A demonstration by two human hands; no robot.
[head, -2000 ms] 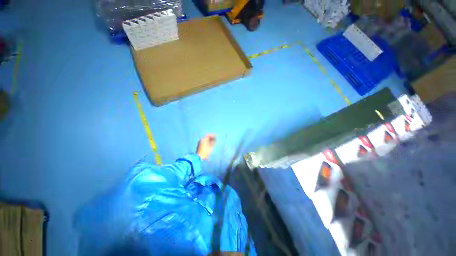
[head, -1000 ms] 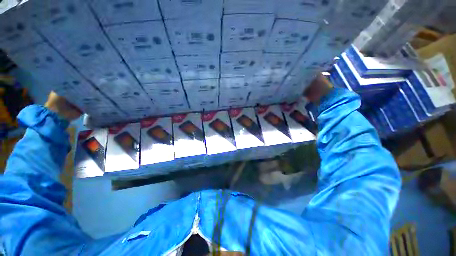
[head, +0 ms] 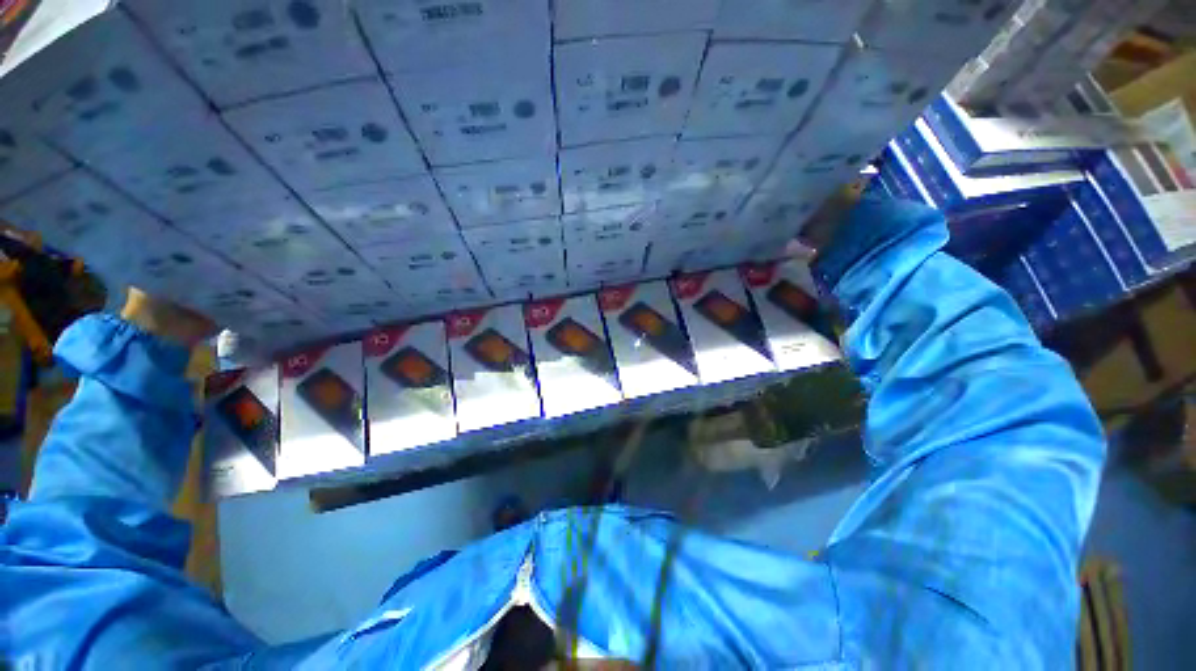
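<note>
A row of several phone boxes (head: 496, 383) lies side by side along the front of a large block of stacked phone boxes (head: 498, 171). The row's white front faces have red corners and dark phones with orange screens. My left hand (head: 168, 319) is at the row's left end, its fingers partly hidden behind the boxes. My right hand (head: 834, 226) is at the right end, dark and partly covered by the blue sleeve. Both hands hold the row between them.
Blue and white boxes (head: 1049, 223) are stacked right of the block. Brown cartons (head: 1154, 334) stand beyond them. The bench edge (head: 394, 488) shows below the row, with a shiny clear film (head: 774, 456) near it. Blue floor (head: 302, 564) shows beneath.
From two seconds ago, the view has turned from the floor and tray to the bench. Since one second ago, my hands remain at the row's ends; the block looks slightly nearer.
</note>
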